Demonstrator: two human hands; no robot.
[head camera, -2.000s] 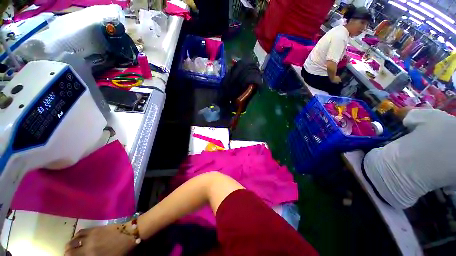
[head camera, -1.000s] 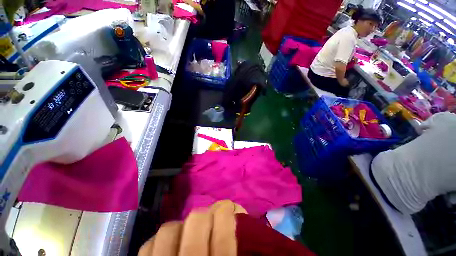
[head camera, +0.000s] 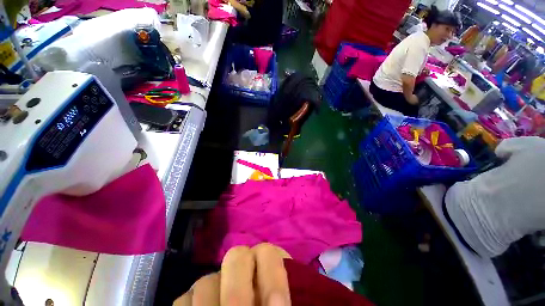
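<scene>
My right hand (head camera: 245, 278), with a dark red sleeve, is close to the camera at the bottom edge and partly cut off. Its fingers are bent and side by side; whether it holds anything is hidden. My left hand is out of the picture. A magenta fabric piece (head camera: 104, 215) lies on the white sewing table, partly under the right end of the sewing machine (head camera: 89, 161). A pile of magenta panels (head camera: 287, 215) lies low at the centre, just beyond my right hand.
A dark phone (head camera: 151, 113) and snips (head camera: 161, 94) lie on the table behind the machine. Blue crates (head camera: 412, 158) stand across the green-floored aisle and beside the neighbouring table. One person in a white top sits across the aisle; another in grey is at the right edge.
My right hand has left the machine bed and come up close to the camera. Since one second ago it has shifted slightly. The magenta pieces look unmoved.
</scene>
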